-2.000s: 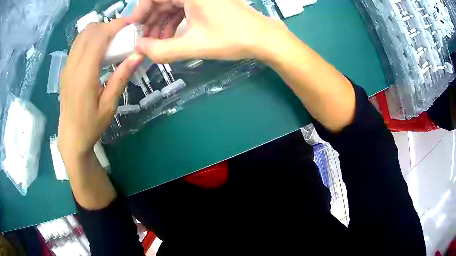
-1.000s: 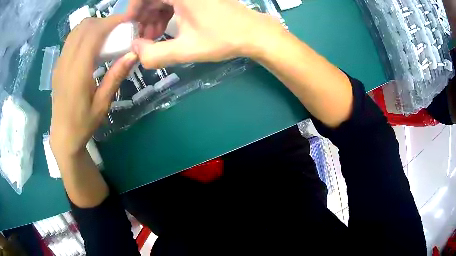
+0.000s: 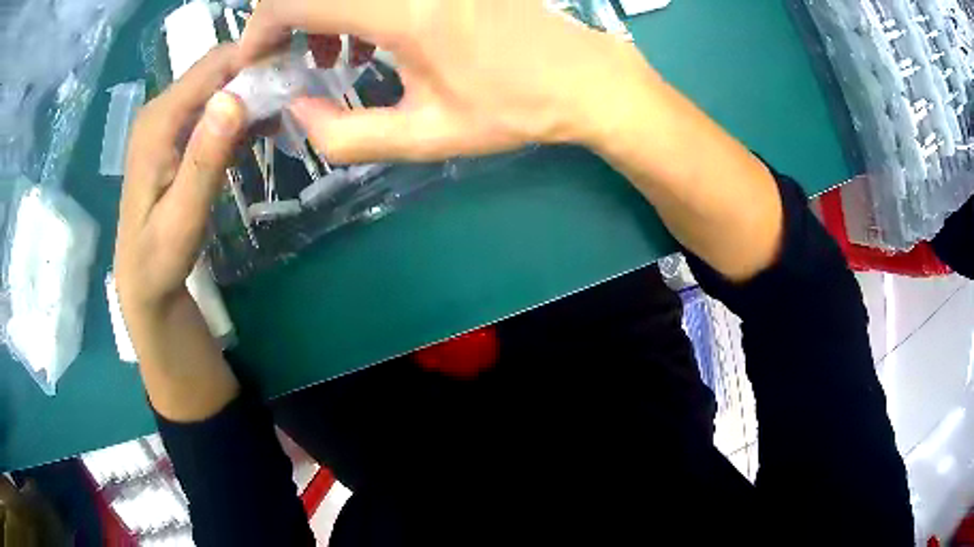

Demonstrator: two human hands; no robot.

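Note:
My left hand [image 3: 176, 182] grips a small white housing [image 3: 267, 91] between thumb and fingers, at the upper left. My right hand [image 3: 459, 80] is against its right side, with the thumb and fingertips touching it. The fingers partly hide the housing and its lower edge is blurred. Below and behind the hands lies a clear parts tray [image 3: 363, 208] with thin rod parts [image 3: 275, 207] that have thicker grey-white ends. Part of the tray is hidden by my hands.
A bagged white block [image 3: 48, 283] and a translucent cover [image 3: 122, 128] lie at the left. White blocks [image 3: 209, 305] lie by my left wrist. Stacked clear trays [image 3: 908, 118] stand at the right edge above a red stool [image 3: 892, 256]. The green bench [image 3: 449, 256] has its edge before me.
The housing has turned and tilted in my fingers, showing a different face. My left thumb has moved up and left onto it. The whole view has shifted slightly.

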